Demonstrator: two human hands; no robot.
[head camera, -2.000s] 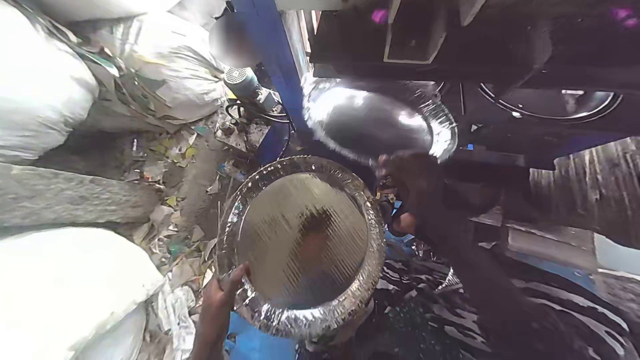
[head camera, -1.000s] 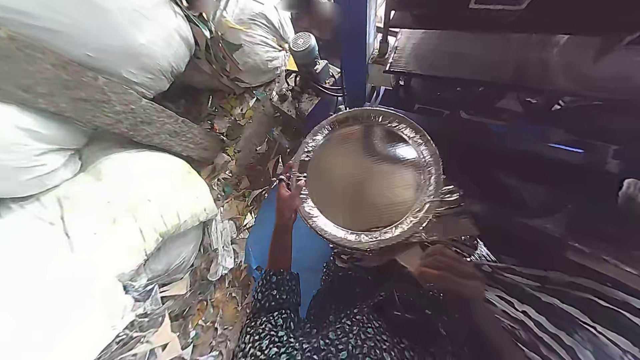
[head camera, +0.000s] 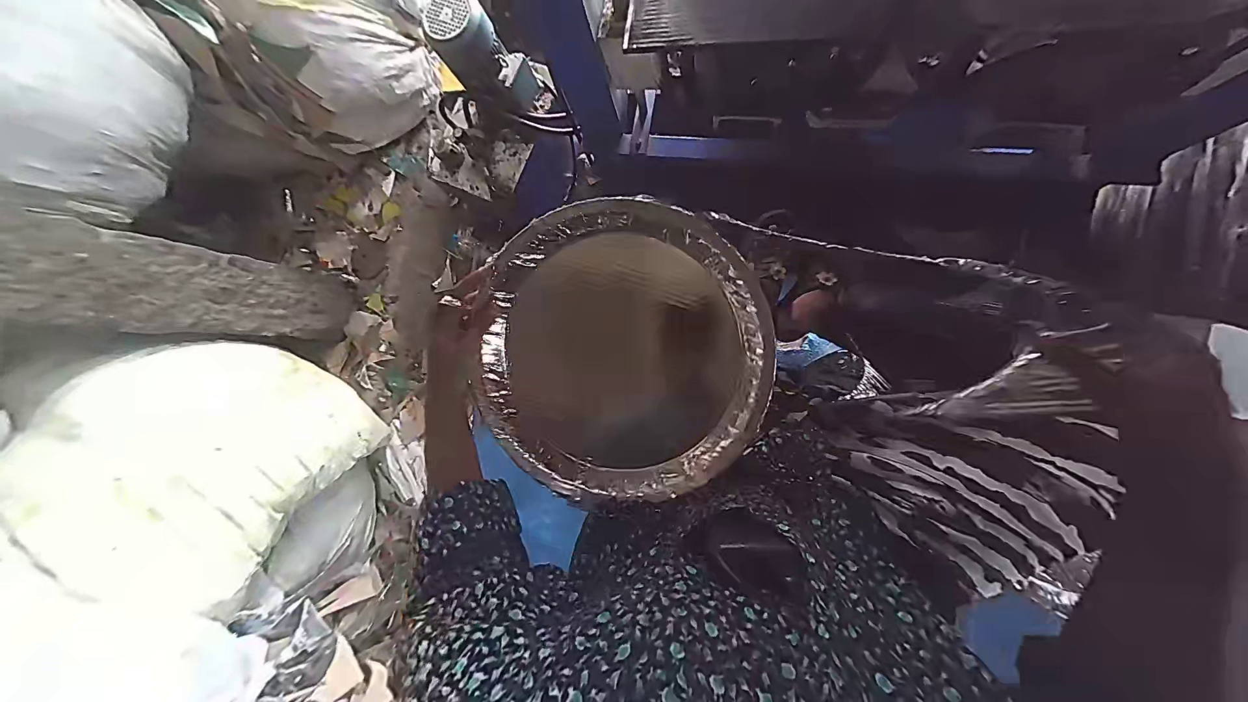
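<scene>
A round silver foil plate with a crimped rim faces up at the middle of the head view; whether more plates lie under it cannot be seen. My left hand grips its left rim, fingers partly hidden behind the edge. Crumpled strips of silver foil sheet spread to the right of the plate, beside my patterned clothing. A dark, blurred shape at the right edge looks like my right arm; its hand cannot be made out clearly, nor whether it touches the foil.
Stuffed white sacks and a stone-like slab fill the left side. Scraps litter the floor. Ahead stand a blue metal post, a small motor and a dark machine frame.
Two seconds ago my right hand was at another foil plate by the machine; one second ago it was just below right of the held plate. It has since left that spot.
</scene>
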